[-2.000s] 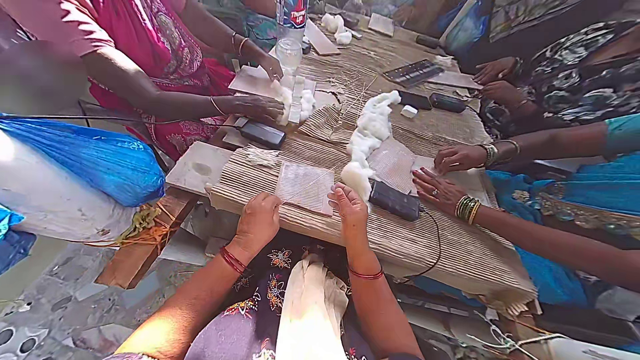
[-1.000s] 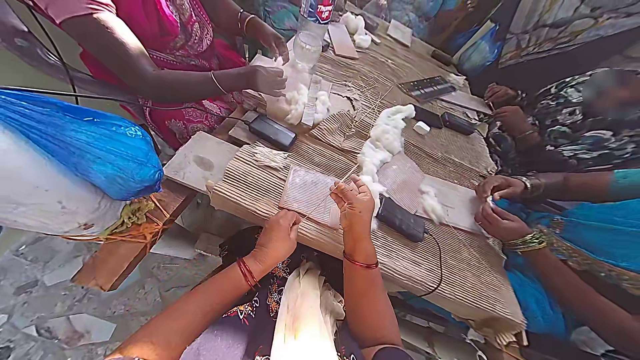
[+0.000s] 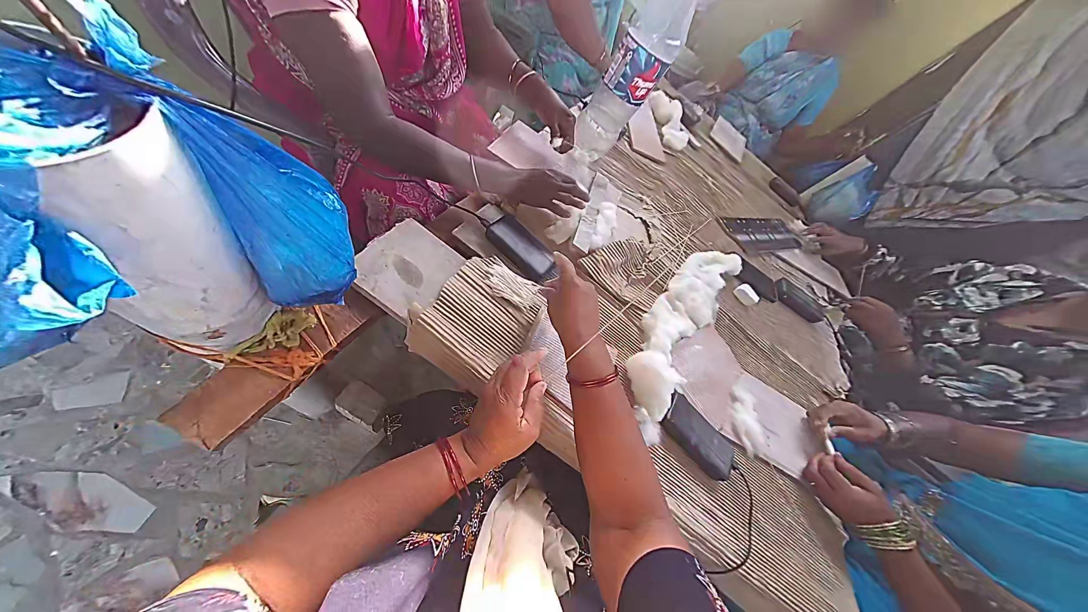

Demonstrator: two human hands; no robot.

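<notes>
My left hand (image 3: 507, 408) is at the table's near edge, fingers together and partly curled, beside a pale flat board (image 3: 554, 353). Whether anything is in it cannot be told. My right hand (image 3: 574, 310) reaches over that board, index finger extended close to a black box-shaped device (image 3: 520, 245) and a bundle of thin white strands (image 3: 515, 285). Its palm side is hidden. A thin stick (image 3: 610, 321) lies near my right wrist. To the right, a long heap of white cotton (image 3: 680, 306) rests on the corrugated cardboard (image 3: 765, 331) covering the table.
Another black device (image 3: 699, 435) with a cable lies right of my forearm. A co-worker's hand (image 3: 544, 189) is beyond the far-left device, near a plastic bottle (image 3: 625, 85). Other co-workers' hands (image 3: 841, 476) are at the right. A sack with blue plastic (image 3: 161, 229) stands left.
My hands were close together over the pale board, with a thin stick between them. Now they are apart, my right hand further forward toward the white strands. The view has shifted.
</notes>
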